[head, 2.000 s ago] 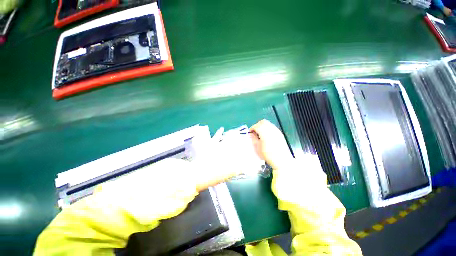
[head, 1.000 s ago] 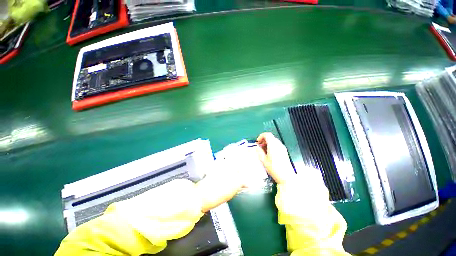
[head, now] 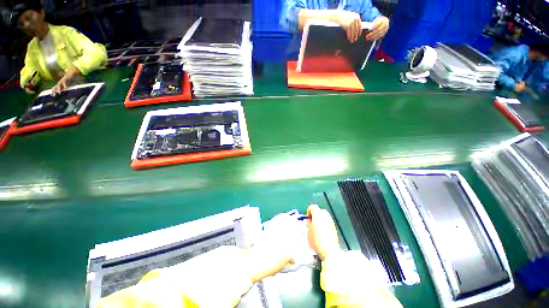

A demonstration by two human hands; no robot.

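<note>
A grey laptop bottom cover [head: 174,255] lies on white foam at the lower left, with a long black foot strip [head: 168,247] along its far edge. My left hand [head: 274,264] is over a white small pad sheet [head: 283,231], right of the cover; glare hides its fingers. My right hand [head: 322,231] is at the sheet's far right corner, its fingertips closed at a small dark pad [head: 304,218]. Whether the pad is off the sheet cannot be told. The foot strip sheet [head: 370,228], with several black strips, lies right of my right hand.
Another grey cover [head: 451,228] lies on foam at the right, beside a leaning stack of covers [head: 517,192]. A laptop base [head: 189,137] sits on a red tray beyond my work. Across the table are more trays, tall stacks and people in yellow and blue sleeves.
The view has tilted up, so the table's far side and people now show and the near things sit lower. Both hands stay at the pad sheet, right fingertips at its far edge.
</note>
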